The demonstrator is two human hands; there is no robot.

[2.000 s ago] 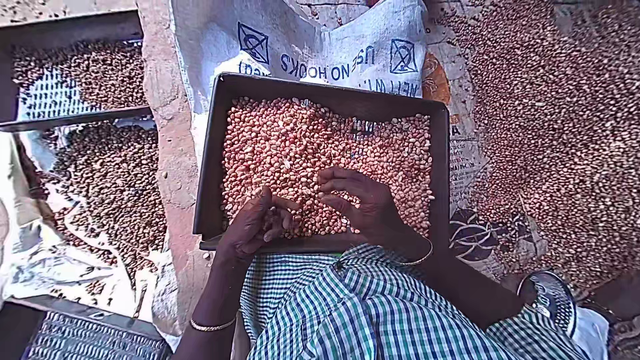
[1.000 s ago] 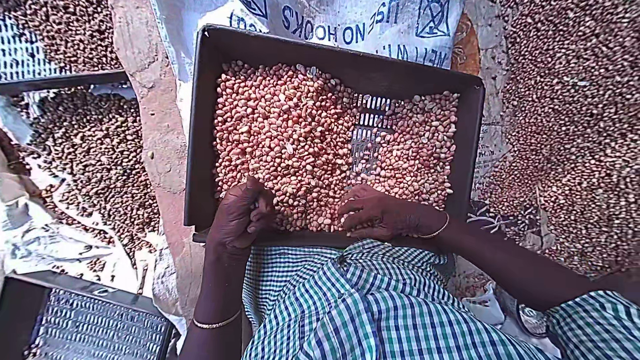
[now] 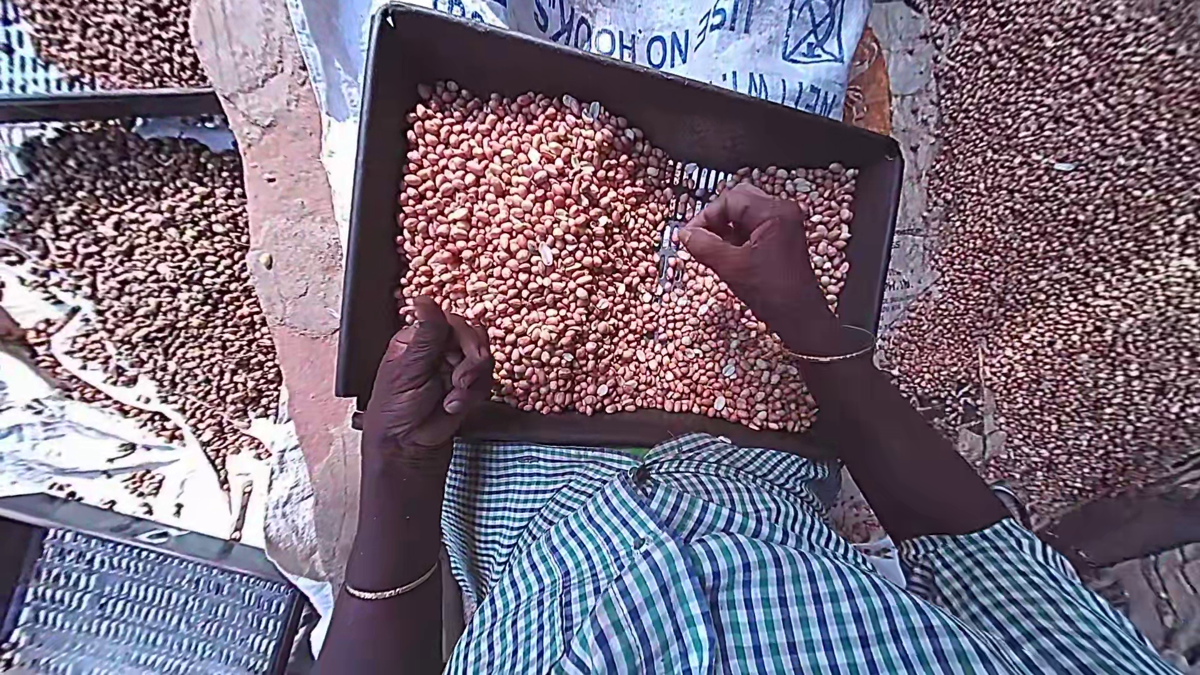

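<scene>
A dark rectangular sieve tray (image 3: 622,427) lies over my lap, holding a spread of pinkish shelled peanuts (image 3: 534,244). Part of its slotted mesh floor (image 3: 671,246) shows right of the middle. My left hand (image 3: 433,375) rests at the tray's near left corner with its fingers curled; whether anything is inside them cannot be seen. Over the right part of the peanuts is my right hand (image 3: 745,239), thumb and forefinger brought together beside the bare mesh. Anything between those fingertips is too small to tell.
A printed white woven sack (image 3: 750,47) lies beyond the tray. Many peanuts (image 3: 1078,281) cover the ground at the right. At the left are a heap of darker nuts or pods (image 3: 141,272), another slotted tray (image 3: 159,600) at the lower corner, and part of one more tray (image 3: 112,105) above.
My right hand has moved from the tray's near edge up and right, over the peanuts by the bare mesh. My left hand stays near the near left corner.
</scene>
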